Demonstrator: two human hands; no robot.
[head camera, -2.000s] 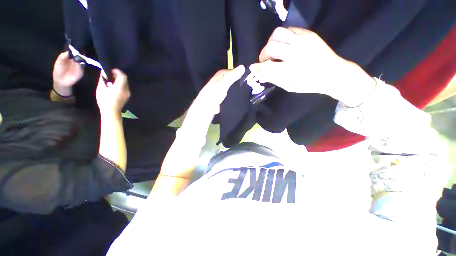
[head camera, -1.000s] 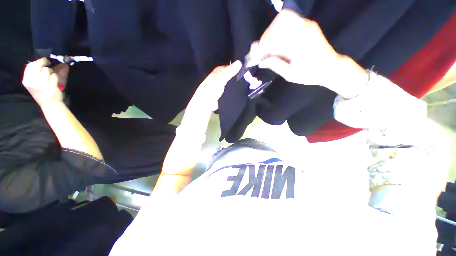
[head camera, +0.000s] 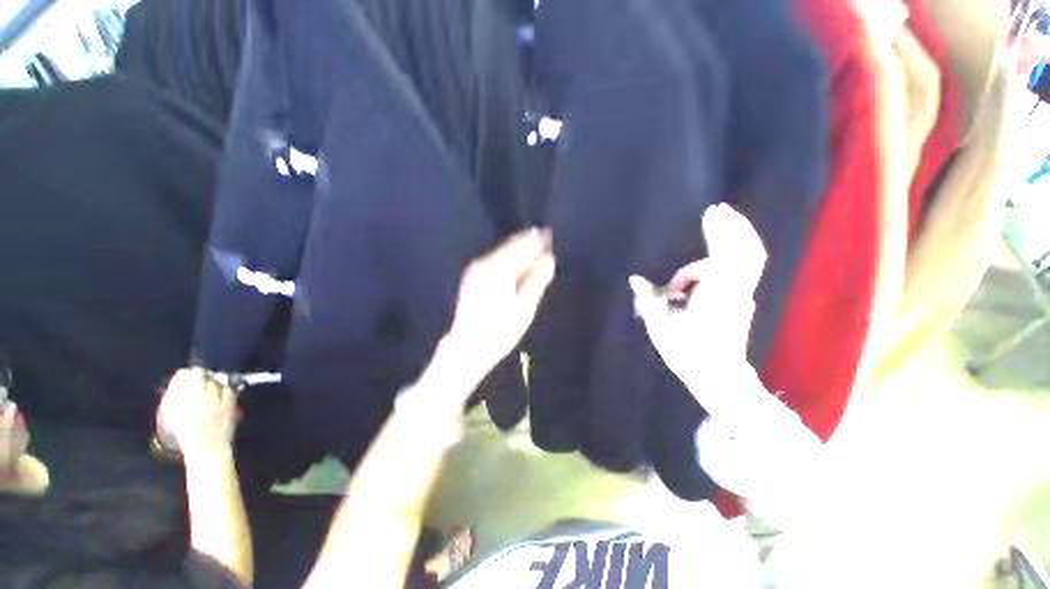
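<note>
Dark navy garments (head camera: 628, 230) hang in front of me in overlapping folds. My left hand (head camera: 495, 297) has thumb and fingertips together at a dark garment's front edge and appears to pinch the cloth. My right hand (head camera: 712, 311) is raised over the dark cloth, off the fastening strip, with thumb and forefinger apart. A small dark thing shows by its curled fingers, too blurred to name. A small white piece (head camera: 545, 130) sits on the dark strip above my left hand.
At left, another person's hand (head camera: 198, 412) is at a dark garment with white pieces (head camera: 266, 281) along its edge. A red garment (head camera: 824, 311) and a tan one (head camera: 961, 230) hang at right. Pale green floor (head camera: 507, 483) shows below.
The view has shifted, showing more of the hanging garments. My hands have moved apart, and my right hand has come away from the white piece and fastening. The other person's hand is lower in view.
</note>
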